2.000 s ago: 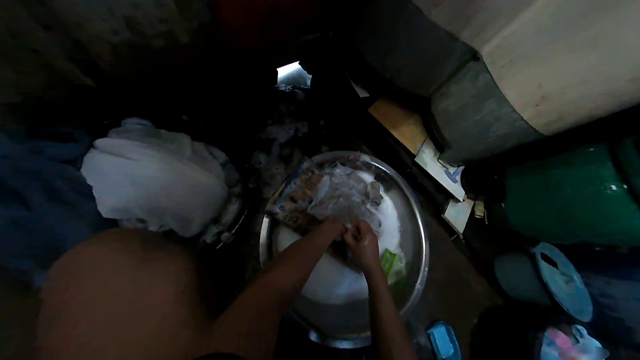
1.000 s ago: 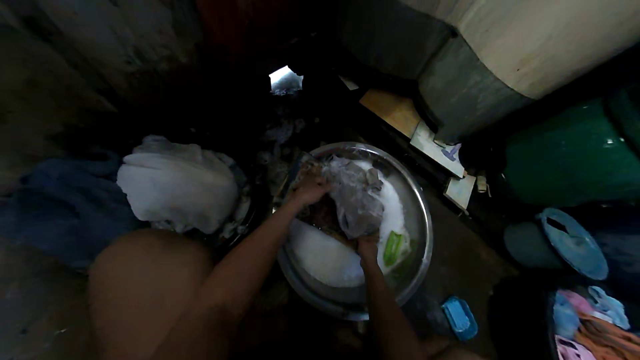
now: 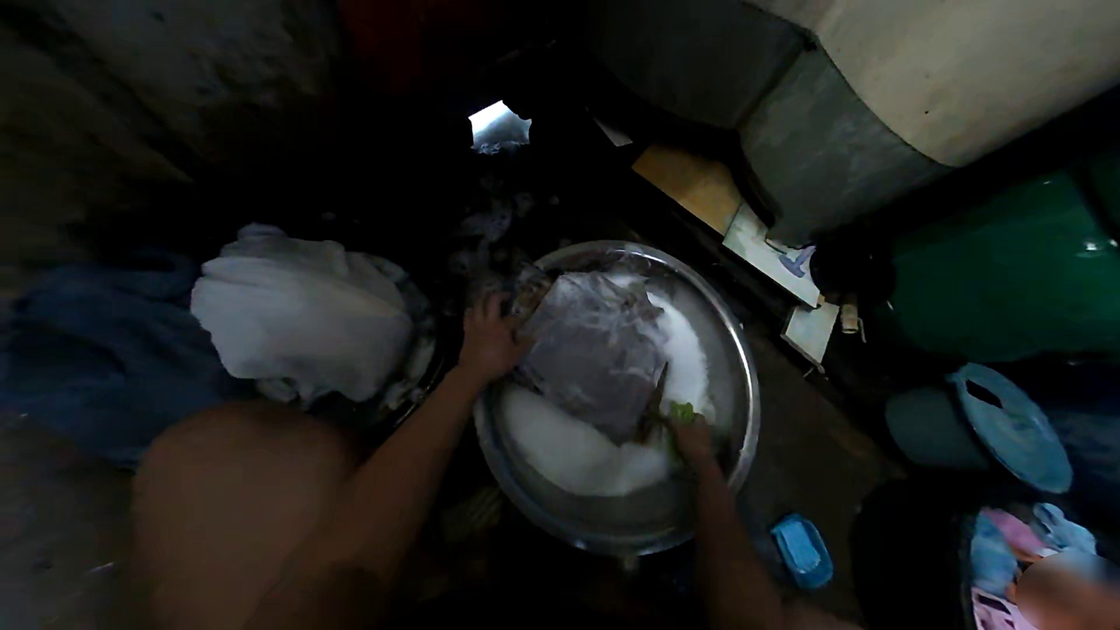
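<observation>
A round metal basin [image 3: 748, 376] holds sudsy water with white foam [image 3: 560, 446]. Wet greyish-brown cloth [image 3: 595, 350] lies spread in it, reaching to the upper left rim. My left hand [image 3: 492, 339] rests at the basin's left rim on the edge of the cloth, fingers spread. At the right side of the basin my right hand [image 3: 693, 437] is closed around a green object [image 3: 681, 411], perhaps a bar of soap, beside the cloth's right edge. My fingers hide most of the green object.
White cloth [image 3: 302, 315] is heaped on a container left of the basin, with dark blue cloth [image 3: 114, 350] beyond. At right are a blue soap dish [image 3: 801, 551], a bucket with a blue rim [image 3: 1011, 429], a green drum [image 3: 1006, 262] and a tub of colourful clothes [image 3: 997, 551].
My right hand has taken hold of the green object, which lay loose in the basin before. My left hand has moved to the left rim, and the cloth lies more spread out.
</observation>
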